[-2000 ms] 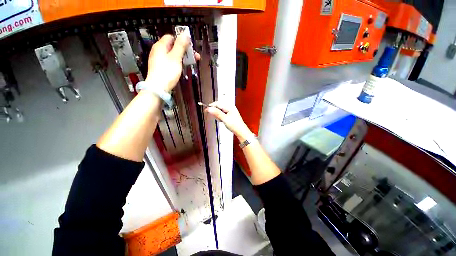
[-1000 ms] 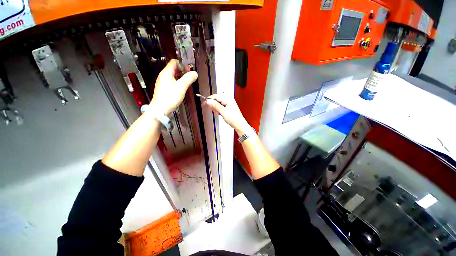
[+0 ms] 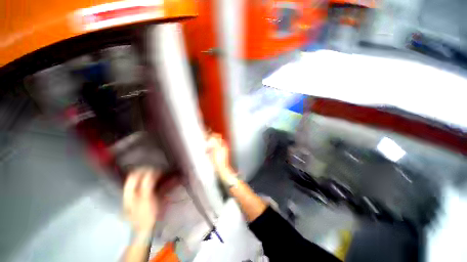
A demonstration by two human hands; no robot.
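Observation:
The frame is heavily blurred. My left hand [image 3: 140, 199] is low in front of the open drying oven, fingers pointing up, with no held thing that I can make out. My right hand [image 3: 219, 156] is beside the oven's white front post [image 3: 179, 92]; whether it holds the small tool cannot be seen. A thin dark strap end [image 3: 217, 234] shows at the foot of the oven. The hanging clips and the straps inside the oven are too smeared to tell apart.
To the right is the dark red edge-painting machine [image 3: 379, 122] with a white sheet [image 3: 368, 77] on top. An orange control box [image 3: 279, 30] stands at the back. The oven's orange trim [image 3: 46, 30] runs across the upper left. White sheeting [image 3: 233, 238] lies below.
The view has swung to the right and blurred. My left hand has dropped away from the hanging clip. My right hand has moved lower, beside the post.

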